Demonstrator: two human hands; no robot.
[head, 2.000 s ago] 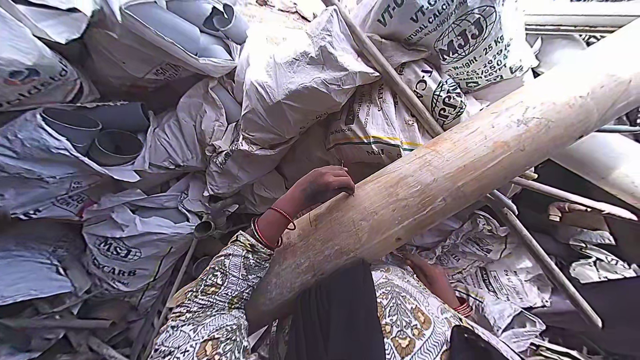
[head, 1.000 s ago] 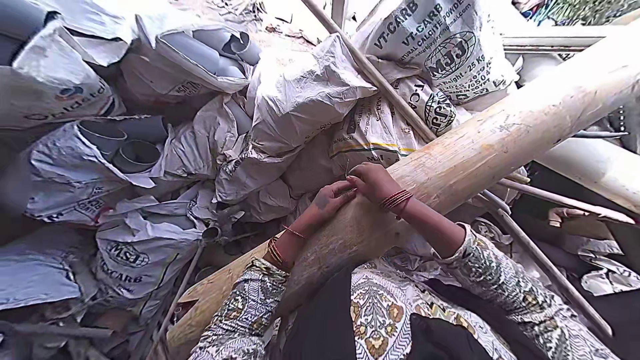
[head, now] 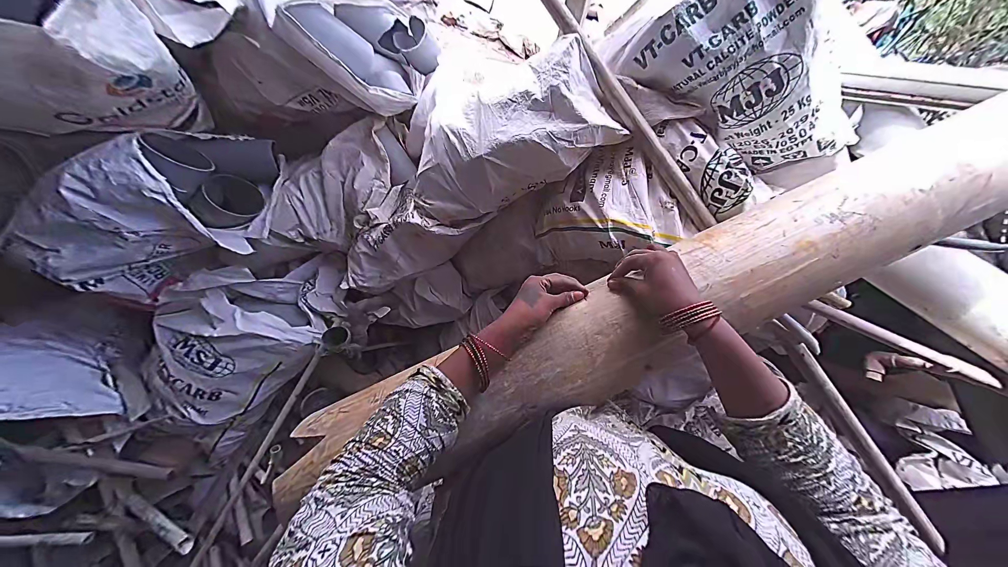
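A large cream-coloured pipe (head: 819, 236), scuffed and with a broken lower end, slants across my lap from lower left to upper right. My left hand (head: 547, 303) rests on its upper edge, thumb and fingertips pinched together. Just right of it, my right hand (head: 654, 279) touches the same edge with thumb and forefinger curled together. Whether either hand's fingertips hold something small, I cannot tell. Bangles circle both wrists.
White woven sacks (head: 504, 134) lie heaped ahead, one holding grey pipe pieces (head: 228, 201). A thin pole (head: 646, 126) leans among them. Broken pipe scraps (head: 153, 520) lie at lower left. Another wide pale pipe (head: 953, 307) is at right.
Two seconds ago my right hand was low, beside the pipe's underside; it then came up onto the top edge against my left hand. Now the two hands are slightly apart.
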